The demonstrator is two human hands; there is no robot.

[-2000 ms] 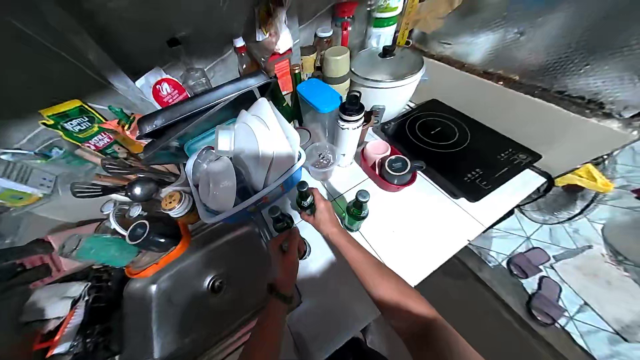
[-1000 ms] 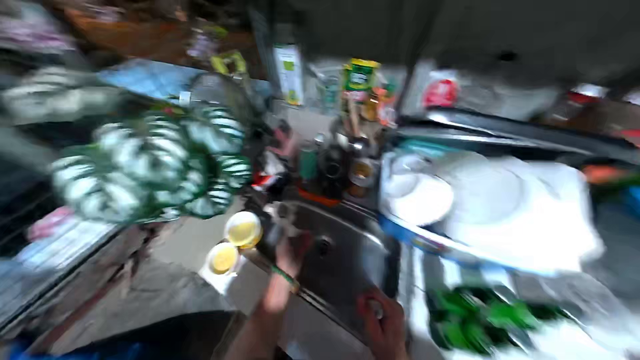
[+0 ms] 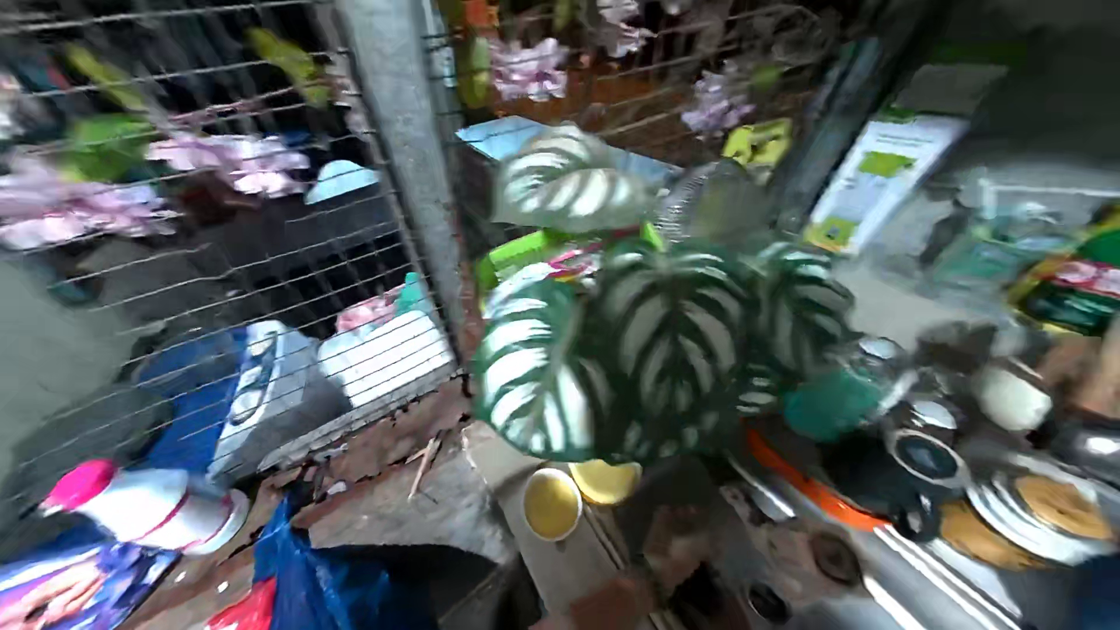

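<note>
Dim and blurred at the bottom centre, my left hand (image 3: pixel 678 534) is over the near left side of the metal sink (image 3: pixel 884 586). Its fingers and anything in them cannot be made out. My right hand is not seen. Just left of the left hand, two cups with yellow insides, one (image 3: pixel 552 505) and the other (image 3: pixel 605 481), stand side by side on the ledge. A potted plant with striped green and silver leaves (image 3: pixel 674 332) hangs over them. An orange tray (image 3: pixel 818 486) with a dark mug (image 3: pixel 875 481) lies at the sink's far edge.
A wire mesh screen (image 3: pixel 262 219) and a metal post (image 3: pixel 407 157) rise at the left. A white bottle with a pink cap (image 3: pixel 149 507) is at the lower left, near a blue plastic bag (image 3: pixel 324 586). Stacked dishes (image 3: pixel 1041 507) are at the right.
The view has swung far left. Two seconds ago both hands were on green bottles on the counter; one second ago the left hand was over the sink and the bottles stood away from both hands.
</note>
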